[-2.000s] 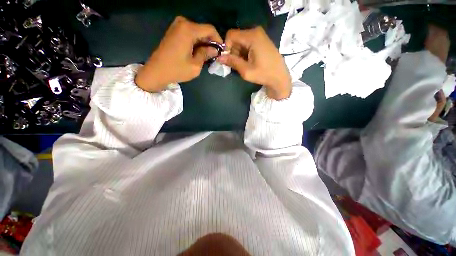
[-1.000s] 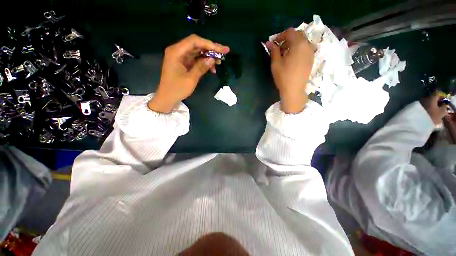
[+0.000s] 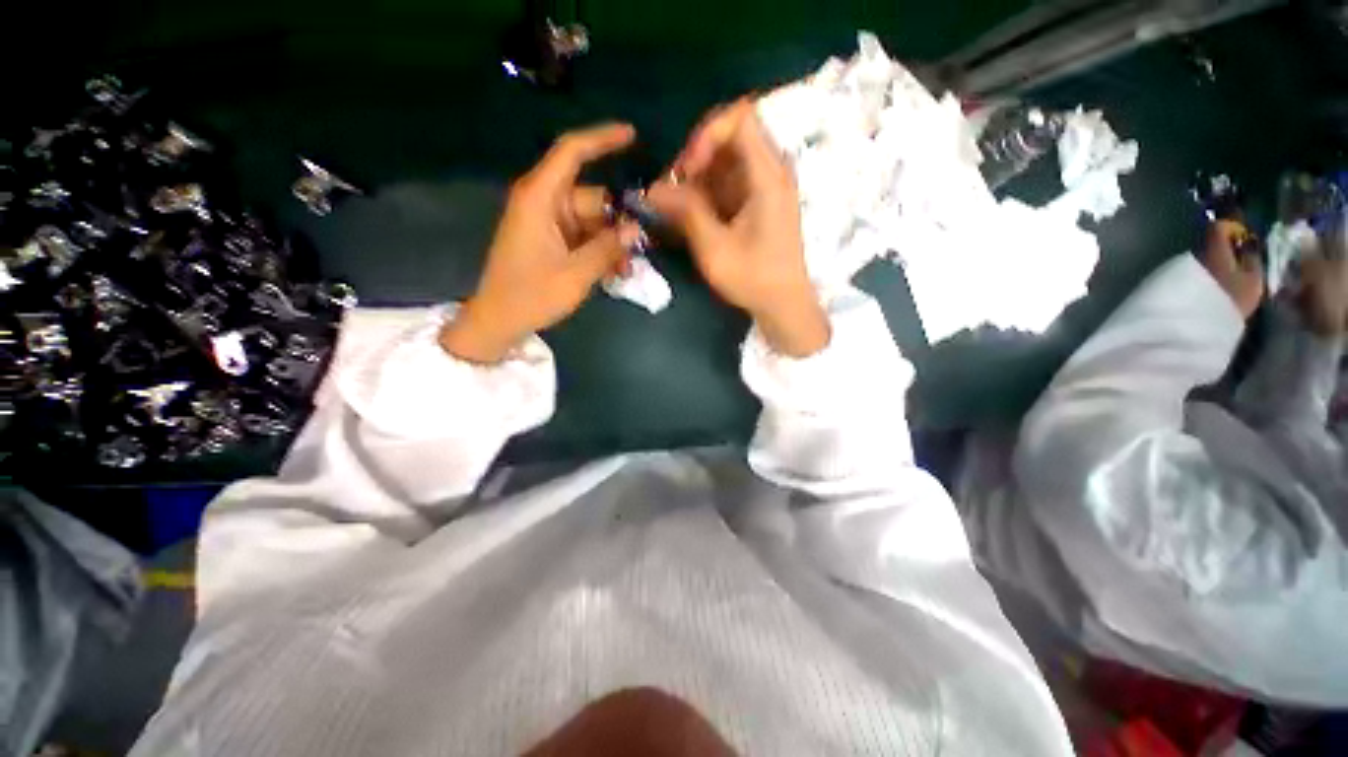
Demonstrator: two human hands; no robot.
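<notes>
My left hand holds a small dark, shiny metal assembly between thumb and fingers. My right hand is close to its right side, fingers bent and blurred; whether it holds a wipe cannot be told. A small white wipe lies on the dark-green bench just below my left fingertips. A heap of white wipes lies right of my right hand. A large pile of black and silver assemblies lies at the left.
One assembly lies apart beside the pile, another at the top centre. A ribbed clear bottle is partly behind the wipes. A metal post is at upper right. A neighbour's sleeve and hands are at the right.
My right hand has moved left from the heap of wipes to the assembly in my left hand. The view has shifted slightly.
</notes>
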